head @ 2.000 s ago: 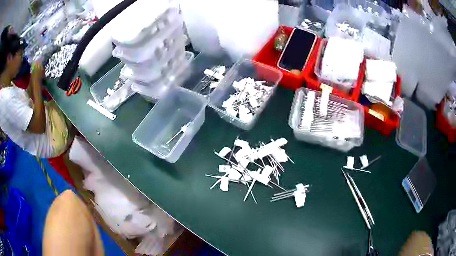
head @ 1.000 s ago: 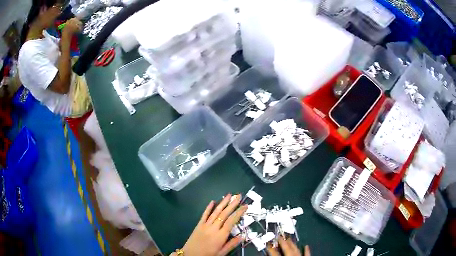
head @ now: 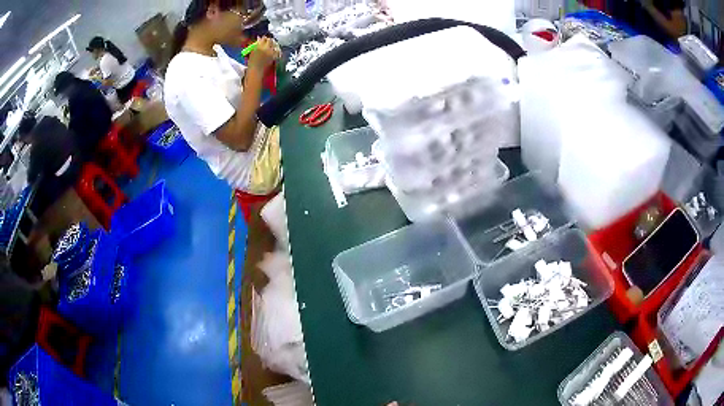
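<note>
A clear tub of white-tagged pins stands on the green bench. Left of it, another clear tub holds only a few tagged pins. A third tub behind holds some tagged pins. A filled tub with pins in rows under white strips is cut off at the bottom right. The loose pile is out of view. Only a tiny skin-coloured sliver, possibly my left hand, shows at the bottom edge; its grip is hidden. My right hand is not in view.
Stacked white-filled tubs and pale blocks stand behind. A black hose arches over them. Red scissors lie far left. A phone rests in a red bin. A person is beyond the bench; blue crates are on the floor.
The view has swung left and up, so the tubs appear farther right and the loose pile has left the picture. My two hands, seen at the pile a second ago, have almost wholly dropped out.
</note>
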